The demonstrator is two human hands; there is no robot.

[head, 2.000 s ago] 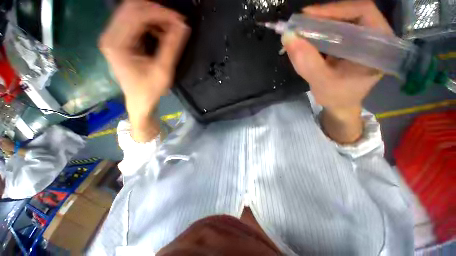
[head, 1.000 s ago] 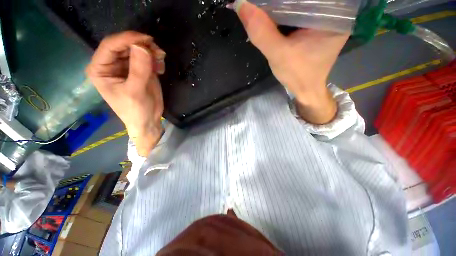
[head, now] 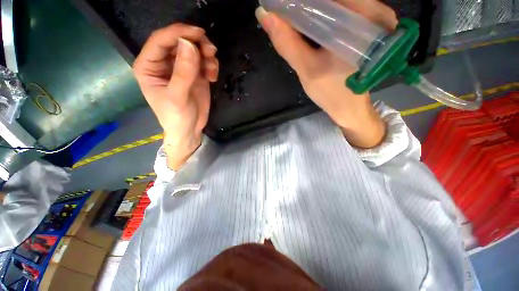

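Observation:
My right hand (head: 327,74) holds a clear dispensing syringe (head: 330,28) with a green winged air adapter (head: 384,59) and a clear hose (head: 449,99). The syringe's front end is cut off by the top edge. My left hand (head: 176,79) is over the left part of the black tray (head: 267,108), thumb against curled fingers; I cannot see whether something tiny is pinched there. Tiny dark parts (head: 236,79) lie scattered on the tray between my hands. A few silvery specks show near the top edge.
A green bench surface (head: 74,68) is at the left. Stacked red trays (head: 478,165) stand at the right. Silvery pocketed trays (head: 469,14) are at the upper right. Cardboard boxes (head: 79,256) and a pale sleeve (head: 34,193) show at the lower left. The floor has yellow lines.
The syringe has tilted, its green rear end swinging down towards me and its tip going out at the top. My left hand has shifted right in the picture, along with the view.

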